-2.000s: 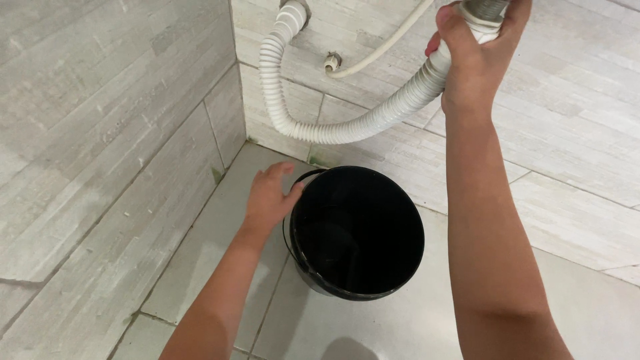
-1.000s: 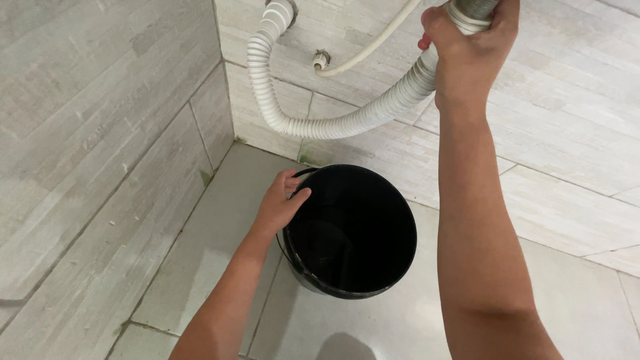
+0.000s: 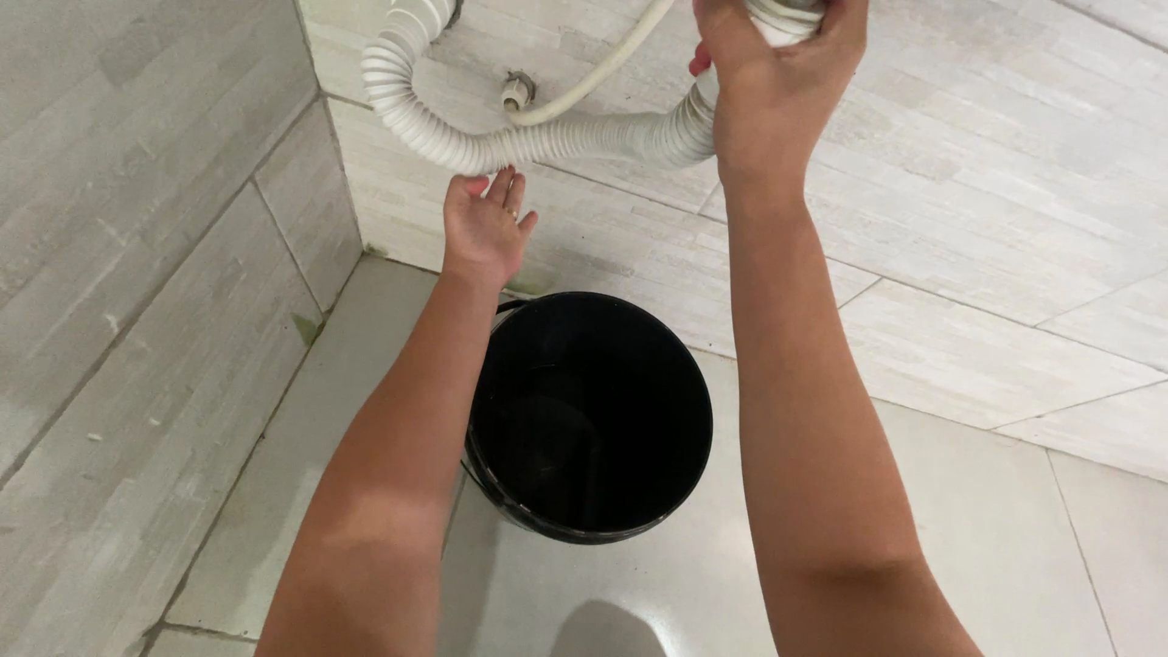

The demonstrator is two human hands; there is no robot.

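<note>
A white corrugated drain hose (image 3: 584,140) runs from the wall at the upper left, sags, and rises to the upper right. My right hand (image 3: 776,100) is closed around its upper end at a white fitting (image 3: 787,20). Beneath the hose's low bend is my left hand (image 3: 488,224), palm up, with its fingertips at the underside of the hose; whether they press on it I cannot tell. A black bucket (image 3: 589,420) stands on the floor below, between my forearms, and its inside is dark.
A thin white hose (image 3: 607,73) joins a wall fitting (image 3: 517,91) behind the drain hose. Tiled walls (image 3: 155,228) meet in a corner at the left, above the pale tiled floor (image 3: 949,502). The bucket's handle (image 3: 511,306) lies along its left side.
My left hand has moved from the bucket's rim up to the underside of the drain hose. The hose's middle now sags less deeply. My right hand keeps its hold on the upper end.
</note>
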